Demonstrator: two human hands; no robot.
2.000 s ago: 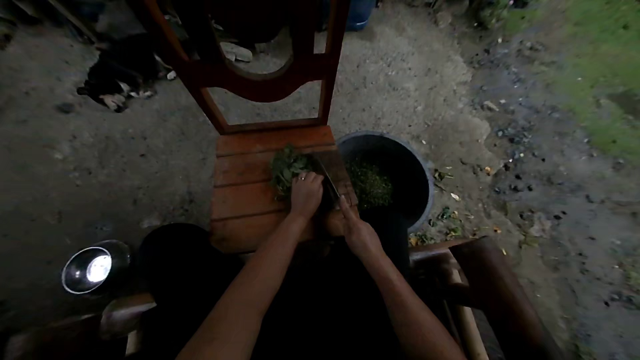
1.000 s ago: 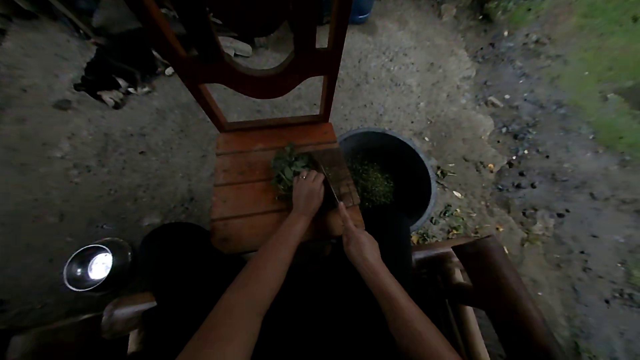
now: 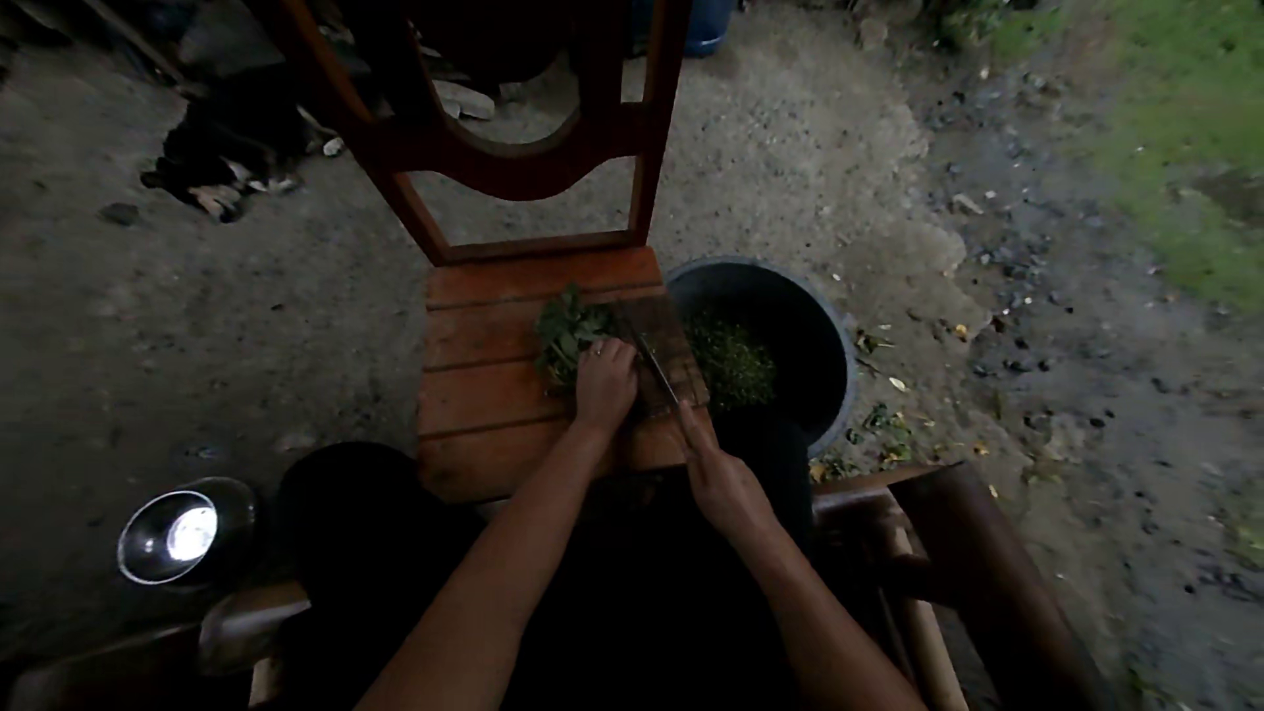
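Observation:
My left hand (image 3: 606, 383) is closed over the lower right part of a bunch of green leaves (image 3: 567, 334), pressed down on a dark wooden board (image 3: 652, 326) that lies on the slatted seat of a wooden chair (image 3: 484, 396). In my right hand (image 3: 726, 486) is the handle of a knife. The knife's blade (image 3: 657, 367) points up and to the left across the board, just right of my left fingers. Beside the seat, on the right, a large dark tub (image 3: 841, 395) holds chopped greens (image 3: 731, 363).
A shiny metal bowl (image 3: 168, 538) stands on the ground at lower left. A black dog (image 3: 232, 138) seems to lie at upper left. The chair's backrest (image 3: 513, 163) rises beyond the seat. Wooden armrests flank my dark-clothed legs. A blue container (image 3: 703, 28) is at the top; fallen leaves lie right of the tub.

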